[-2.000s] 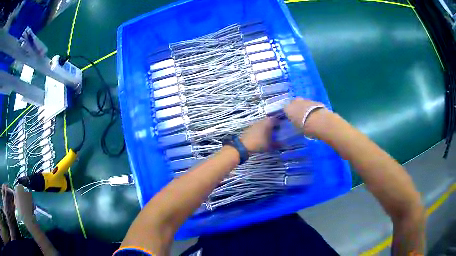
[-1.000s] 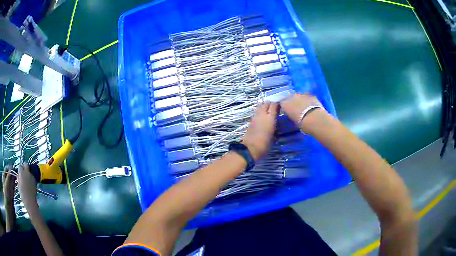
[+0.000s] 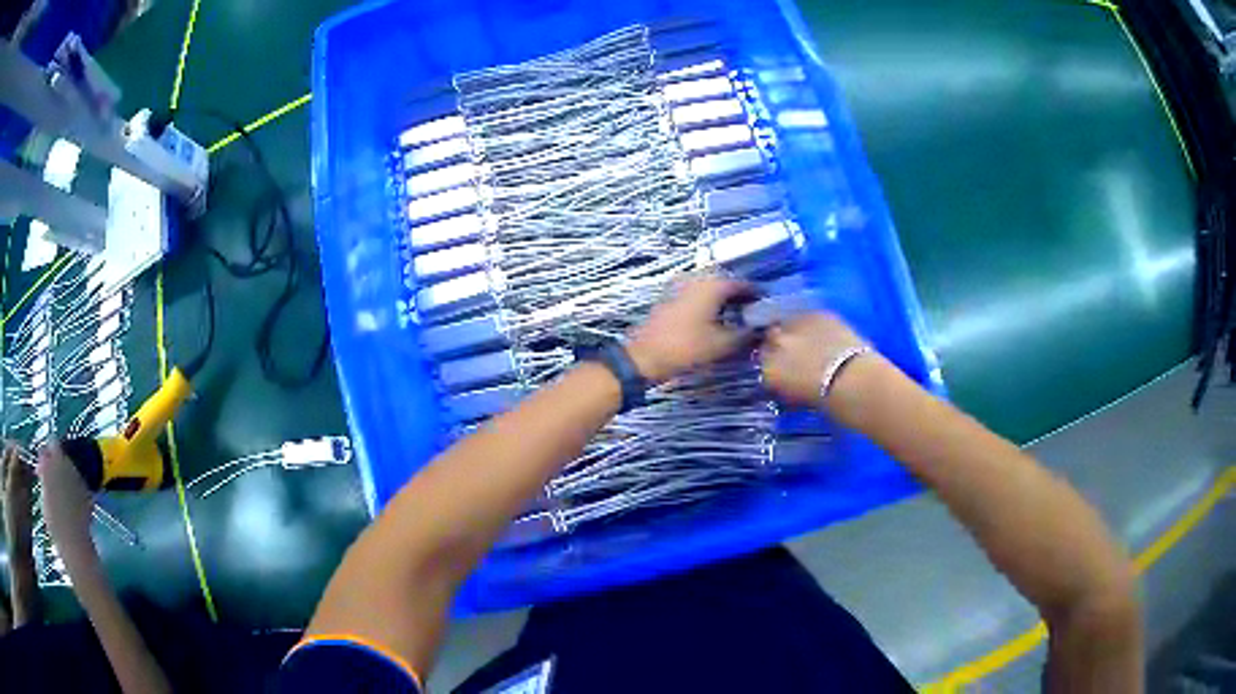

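A deep blue tote [image 3: 355, 339] holds two columns of flat white and grey wired units, with thin white leads crossing in the middle. My left hand [image 3: 694, 327], with a dark wristband, is inside the tote at the right column, fingertips at the inner end of a grey unit [image 3: 786, 308]; its grip is blurred. My right hand [image 3: 809, 358], with a light bracelet, has its fingers closed at the same unit. The white unit [image 3: 752, 243] just above lies slightly tilted. Units under and below my hands are partly hidden.
A loose wired unit [image 3: 315, 452] lies left of the tote. A yellow heat gun [image 3: 140, 437], black cord [image 3: 278, 271], white uprights and rows of wired units are farther left. Another person's hands [image 3: 61, 495] are at the lower left.
My hands have moved slightly down the right column and uncovered the white unit above. The heat gun and loose unit have shifted little in view.
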